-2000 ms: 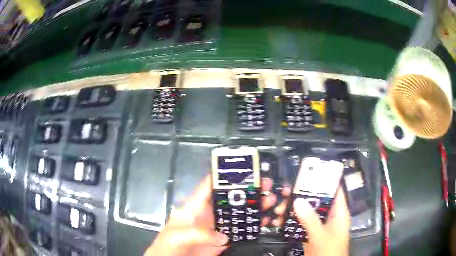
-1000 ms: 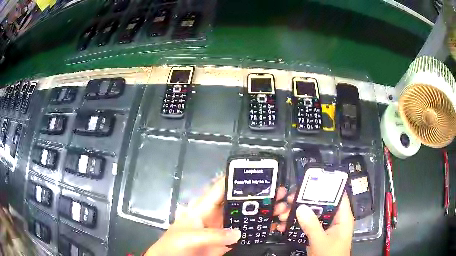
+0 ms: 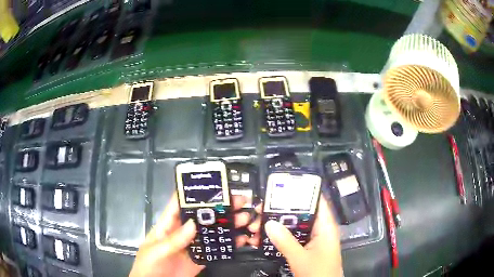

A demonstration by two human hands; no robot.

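My left hand (image 3: 172,241) holds a black feature phone (image 3: 207,216) upright toward me, its screen lit dark purple with white text. The left thumb rests at the left side of its keypad, near the top keys. My right hand (image 3: 311,246) holds a second feature phone (image 3: 292,201) with a whitish lit screen. The right thumb lies on its keys just below the screen, left of the navigation key. Both phones are held over a clear blister tray (image 3: 125,244), and the fingers between them are partly hidden.
Three face-up phones with dark screens, one here (image 3: 226,108), and a face-down phone (image 3: 325,106) lie along the tray's back row. A yellow patch (image 3: 301,116) is beside one. Another face-down phone (image 3: 348,189) is at right. A fan (image 3: 420,97) and red pens (image 3: 389,227) stand right; more trayed phones lie left.
The view has shifted, so the tray, fan and both held phones appear further left. My left thumb has moved from the lower keys up to the keypad's upper left side. Both screens stay lit.
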